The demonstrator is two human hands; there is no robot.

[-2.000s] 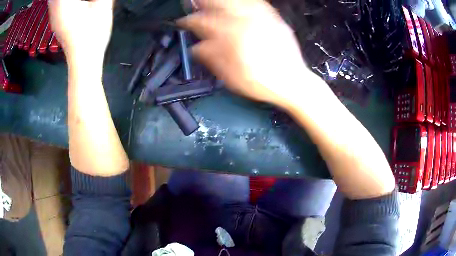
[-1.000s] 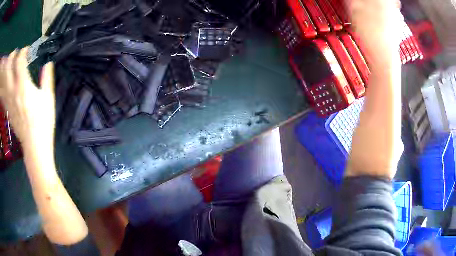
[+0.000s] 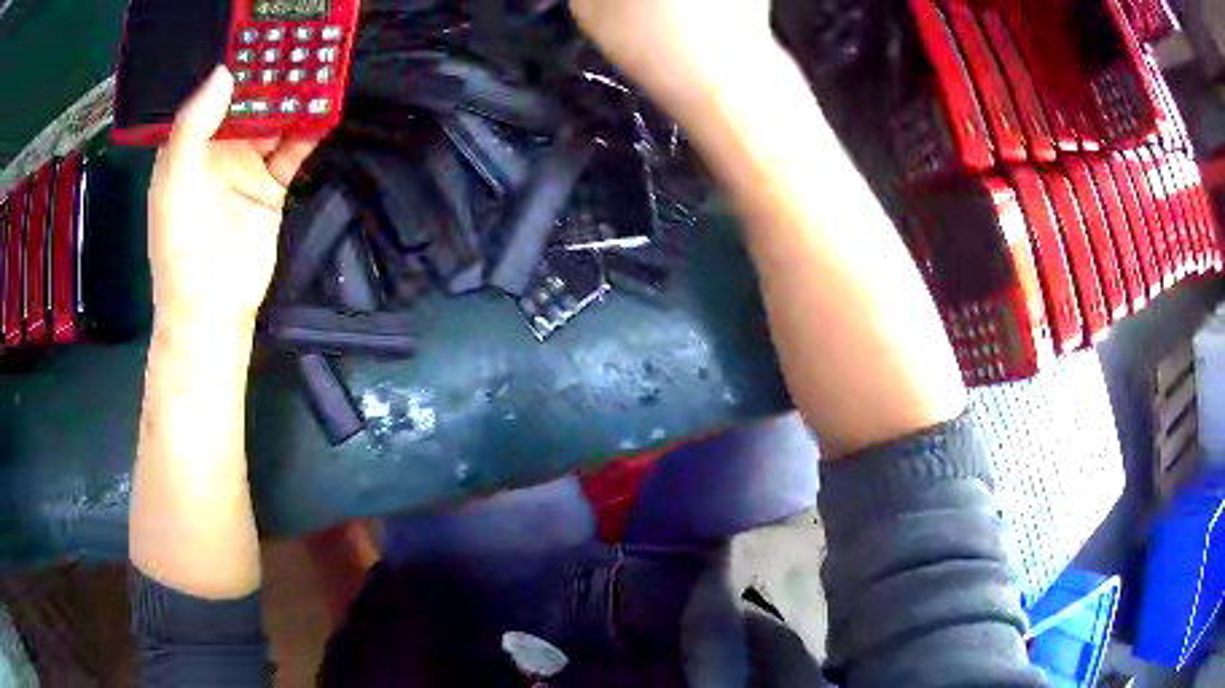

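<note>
My left hand [image 3: 222, 215] holds a red radio unit [image 3: 292, 67] at the top left, its silver keys facing up and a dark panel at its left end. The unit is cut off by the top edge. My right hand [image 3: 672, 34] is at the top centre, cut off by the top edge, so its fingers and anything in them are hidden. Black battery covers [image 3: 537, 215] lie in a loose heap between my arms. Glossy black keypad panels [image 3: 558, 296] lie at the heap's right side.
Stacked red units [image 3: 1061, 242] stand in rows at the right. Waiting units [image 3: 47, 255] stand at the left. A white gridded sheet [image 3: 1055, 457] and blue crates [image 3: 1182, 578] are below right. The green tabletop's front edge [image 3: 537, 491] crosses below the heap.
The view has swung back left. My left hand, open and empty a second ago, now holds a red unit. My right hand has moved from the stacked units to the top centre.
</note>
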